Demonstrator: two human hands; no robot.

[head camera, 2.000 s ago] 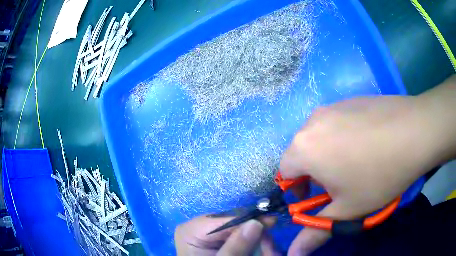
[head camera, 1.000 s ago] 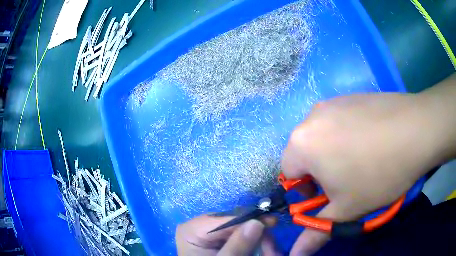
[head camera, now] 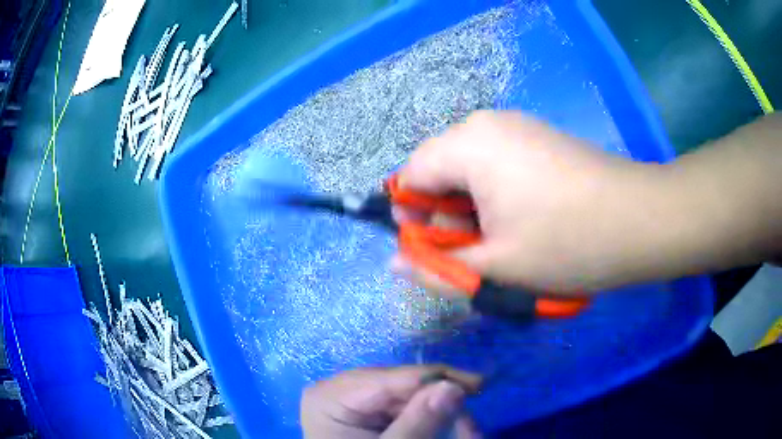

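My right hand holds the scissors by their orange looped handles over the middle of the blue tray. The dark blades point left and are blurred; they look nearly closed. My left hand is at the bottom edge, partly cut off, with thumb and fingers pinched on a small braided strip. Most of the strip is hidden in the fingers. The scissors are apart from my left hand. Fine silvery clippings lie heaped at the tray's far side and scattered across its floor.
The blue tray lies under both hands. A smaller strip pile and a white sheet lie beyond it at upper left. A larger tangled strip pile is beside the deep blue bin at lower left.
My right hand has lifted the scissors away from my left fingers, up and to the left over the tray. My left hand has stayed nearly in place. The whole view has shifted slightly.
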